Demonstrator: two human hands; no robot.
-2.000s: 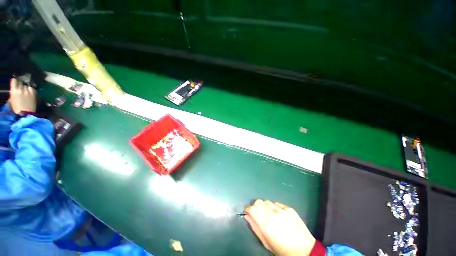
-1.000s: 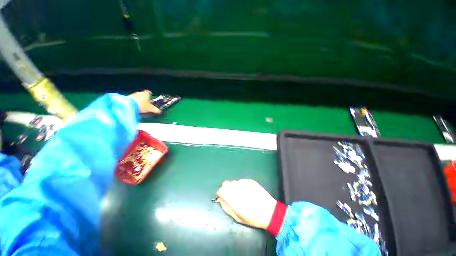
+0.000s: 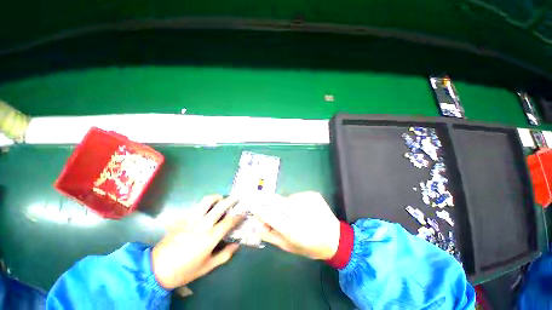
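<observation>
A phone mid-frame [image 3: 257, 172], silvery-white with an orange-yellow spot, lies on the dark-green bench in front of me. My left hand [image 3: 197, 239] is on its lower left part, fingers spread over the edge. My right hand [image 3: 299, 224] is on its lower right part, fingers bent together; whether it holds a tool or small part cannot be made out. The fingers hide part of the frame's lower half. The red parts bin [image 3: 109, 172] with gold-yellow bits stands to the left. The black two-section tray [image 3: 381, 181] with blue-and-white small boards is at the right.
A white edge strip [image 3: 181, 130] divides the bench from the green belt [image 3: 242, 91]. Phone bodies lie on the belt at the right [image 3: 446, 97] and far right [image 3: 528, 109]. An orange-red bin [image 3: 540, 175] and a blue sleeve [image 3: 537, 284] are at the right edge.
My left hand has come back from the belt, and a phone mid-frame now lies on the bench under both hands. The phone body it reached is gone from that belt spot. The view has shifted.
</observation>
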